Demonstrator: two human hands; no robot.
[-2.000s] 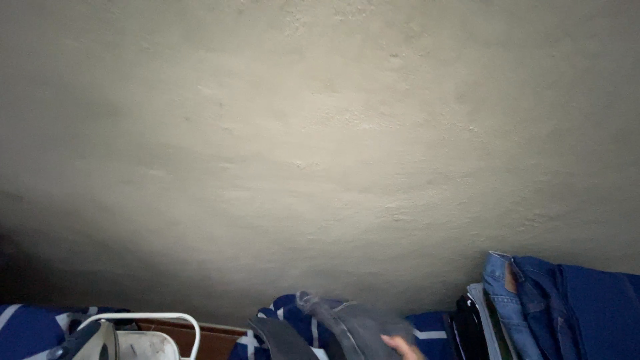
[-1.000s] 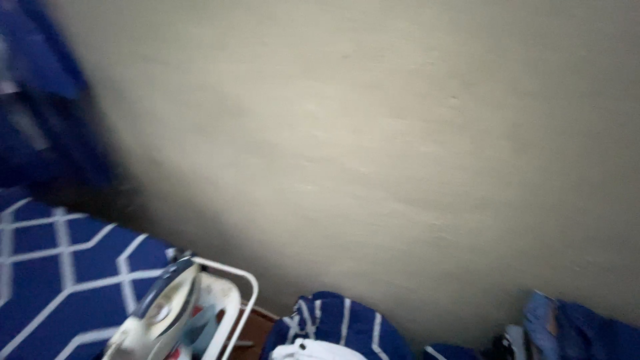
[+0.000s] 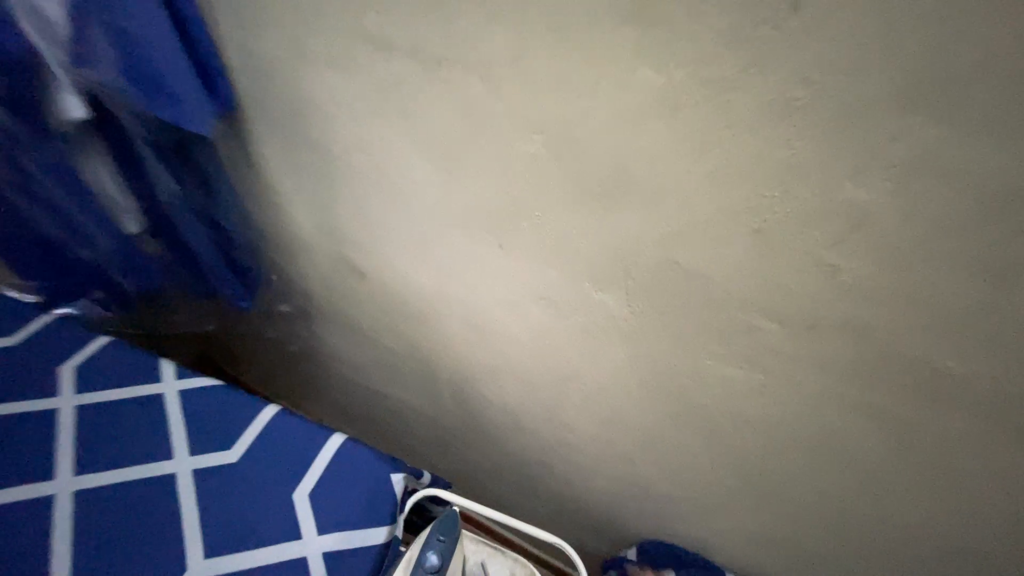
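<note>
Neither of my hands can be made out. A small pinkish blur shows at the bottom edge by a blue-and-white fabric bundle (image 3: 672,555); I cannot tell whether it is part of a hand. At the bottom centre, a clothes iron (image 3: 436,552) with a dark blue handle and pale body rests beside a white tubular frame (image 3: 500,517). Its lower part is cut off by the view's edge. Left of it spreads a blue cloth with white geometric lines (image 3: 128,432), lying flat.
Blurred blue garments (image 3: 152,160) hang at the upper left, above the far part of the patterned cloth. A bare, rough plaster wall (image 3: 600,240) fills most of the view, with a dark gap between it and the cloth's edge.
The view has swung left. The grey garment, the hand at it and the folded jeans seen two seconds ago are out of view; the hanging garments and patterned cloth fill more of the left.
</note>
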